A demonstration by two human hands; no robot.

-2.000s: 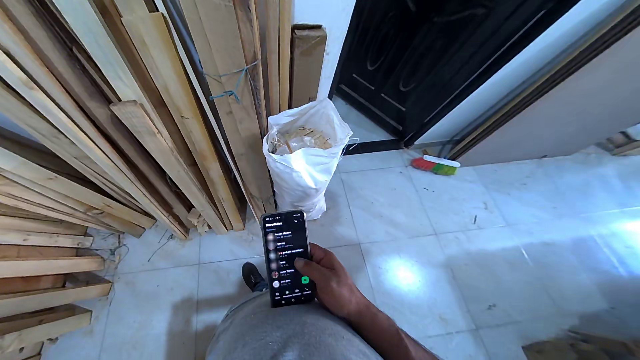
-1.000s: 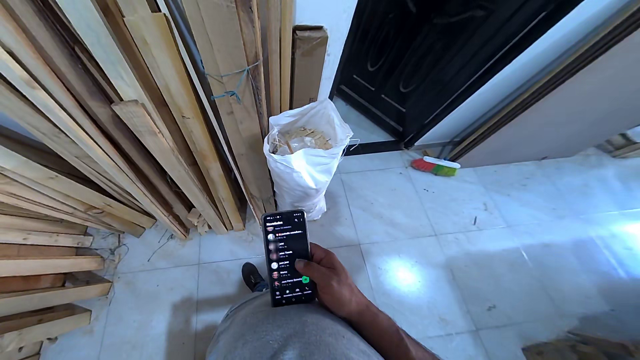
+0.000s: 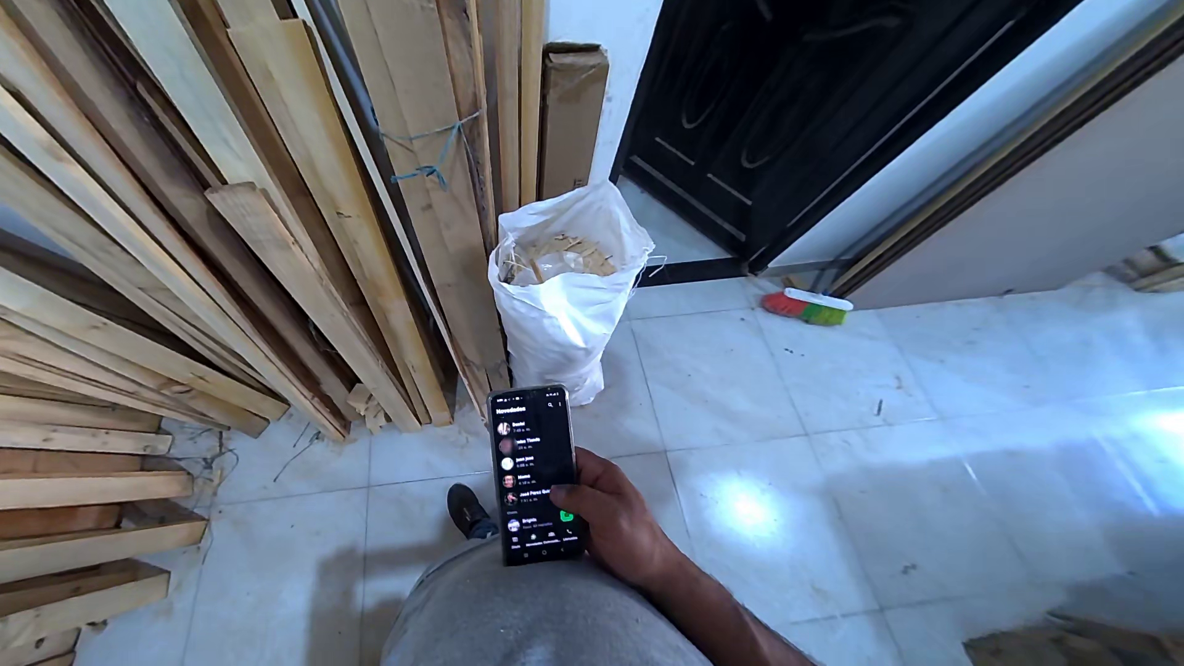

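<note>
My right hand [image 3: 615,518] comes in from the lower right, shut on a smartphone [image 3: 536,472] held upright in front of my torso. The thumb lies over the lower right part of its lit dark screen, which shows a list with small round pictures and a green button. My left hand is not in view. Just beyond the phone's top edge stands a white woven sack [image 3: 564,324], open at the top, with wood scraps and clear plastic inside.
Long wooden boards [image 3: 351,240] lean at the left, some tied with blue cord [image 3: 430,171]. More timber ends [image 3: 92,486] lie lower left. Behind the sack are a cardboard box [image 3: 572,120] and a dark door [image 3: 740,111]. A red and green broom head [image 3: 805,307] rests on the tiled floor.
The list on the phone's screen has scrolled and shows different rows. The right hand keeps its hold on the phone in nearly the same place.
</note>
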